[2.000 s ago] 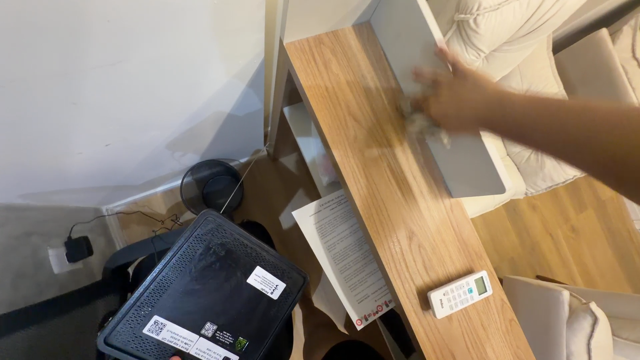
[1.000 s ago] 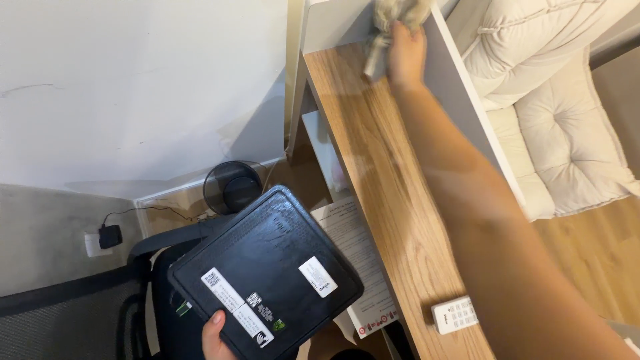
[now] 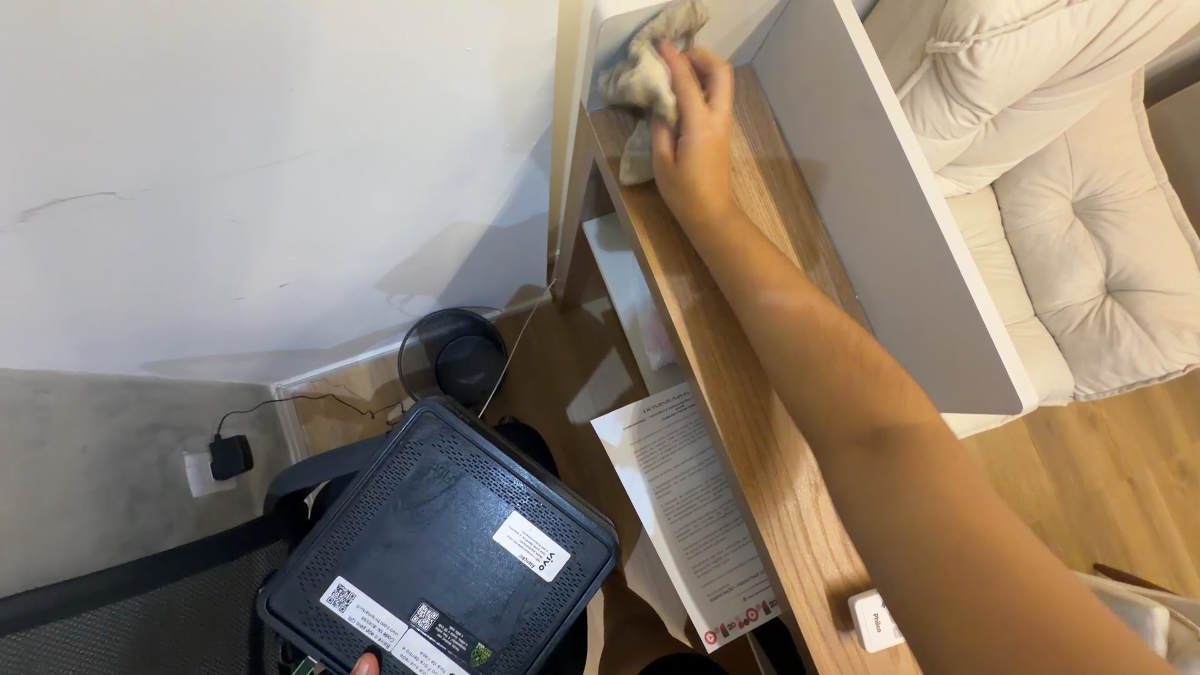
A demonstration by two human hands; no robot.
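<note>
My right hand (image 3: 695, 131) grips a crumpled beige cloth (image 3: 647, 80), pressed at the far end of the narrow wooden desktop (image 3: 698, 309), by the white end panel. At the bottom, my left hand (image 3: 366, 665) shows only a fingertip at the edge of a black plastic router-like box (image 3: 441, 534); its vented face bears printed labels. A white Philco remote control (image 3: 874, 621) lies on the desktop near the bottom, partly hidden behind my right forearm.
A printed sheet (image 3: 689, 516) sits below the desktop's left edge. Behind the box are a mesh chair (image 3: 150, 600) and a dark round bin (image 3: 453, 356). A black power adapter (image 3: 231, 457) is plugged into the wall. Right of the upright panel (image 3: 872, 197) stands a cushioned beige seat (image 3: 1097, 225).
My right hand, with the cloth, has moved from beside the upright panel to the desktop's far end, then toward its left corner. The box in my left hand has shifted and turned.
</note>
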